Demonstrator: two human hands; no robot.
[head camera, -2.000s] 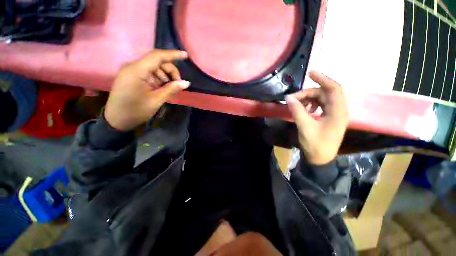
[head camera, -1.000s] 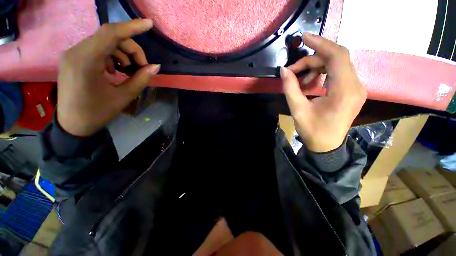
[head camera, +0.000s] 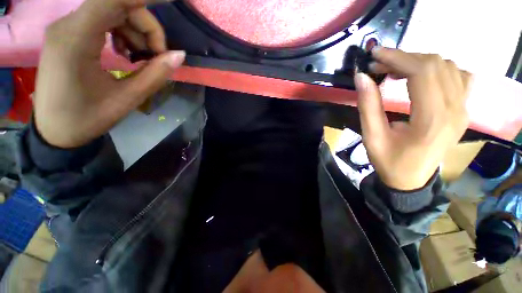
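The black plastic frame (head camera: 303, 64) with its large round opening lies at the top centre, its upper part cut off by the picture's edge. A thin dark foam strip (head camera: 246, 68) runs along its near edge. My left hand (head camera: 86, 74) is at the frame's near left corner, a short black strip end between its fingers. My right hand (head camera: 415, 111) is at the near right corner, thumb and forefinger almost together at a black piece of strip by a small hole. The strip is hard to tell from the frame's edge.
The pink foam sheet (head camera: 240, 82) lies under the frame, with white release liner (head camera: 458, 31) to the right. Cardboard cartons (head camera: 449, 257) stand at the lower right, near a person's dark-haired head (head camera: 497, 236). A blue ribbed object (head camera: 22, 217) is at the lower left.
The frame shows larger and higher in the picture. My hands are farther apart, at its two near corners. The black piece at my right fingertips now shows more clearly.
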